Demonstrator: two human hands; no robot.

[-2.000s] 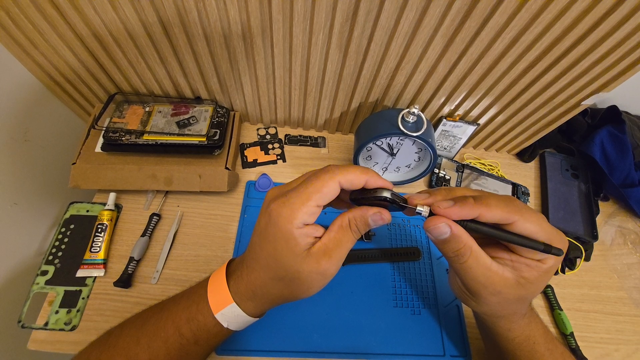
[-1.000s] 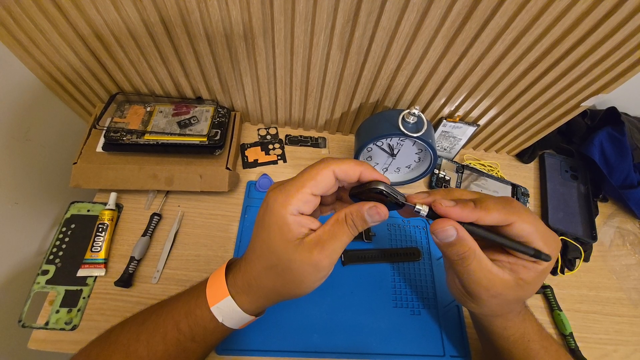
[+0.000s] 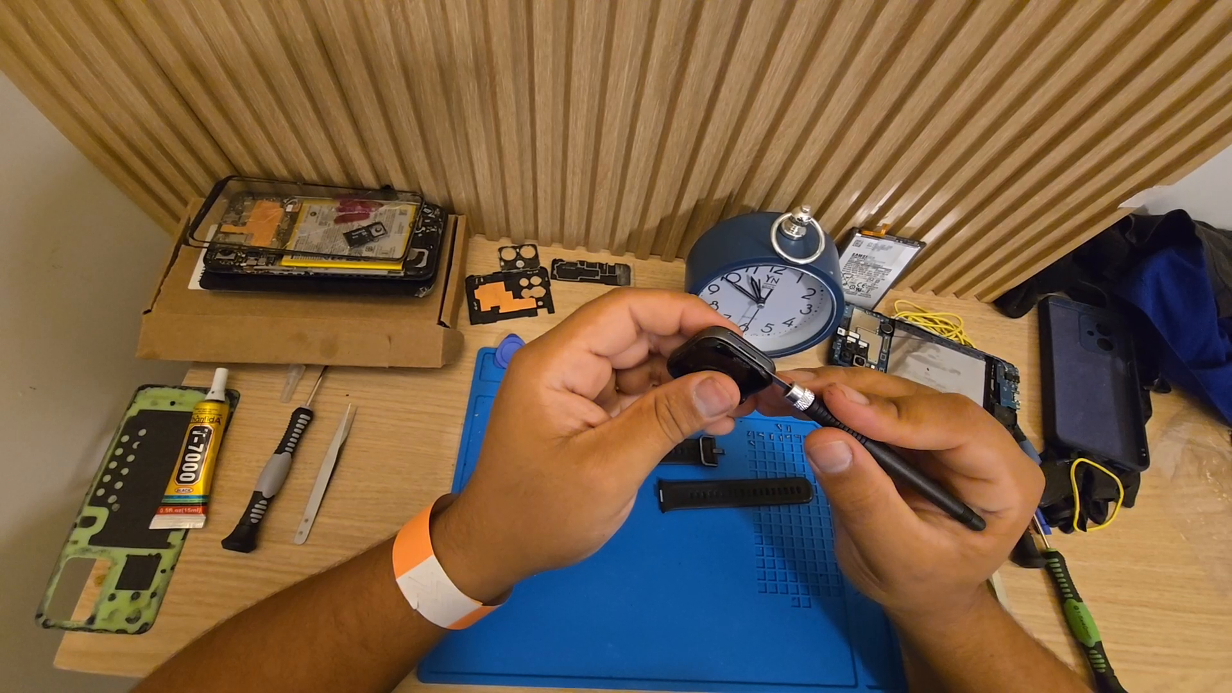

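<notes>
My left hand holds a black smartwatch body between thumb and fingers, above a blue silicone repair mat. In my right hand is a slim black precision tool with a silver collar. Its thin tip meets the edge of the watch body facing my right hand; whether it is a blade or a driver bit cannot be seen. Below the hands, a black watch strap piece lies on the mat, and a second strap piece with a buckle is partly hidden behind my left hand.
Left: a cardboard box bearing opened phones, a phone back cover, a glue tube, a screwdriver and tweezers. Behind stands a blue alarm clock. Right: a phone battery, phone case and green-black screwdriver.
My right hand and the tool have shifted slightly, and the watch body is tilted a little differently. Both hands keep their holds; the strap pieces lie where they were.
</notes>
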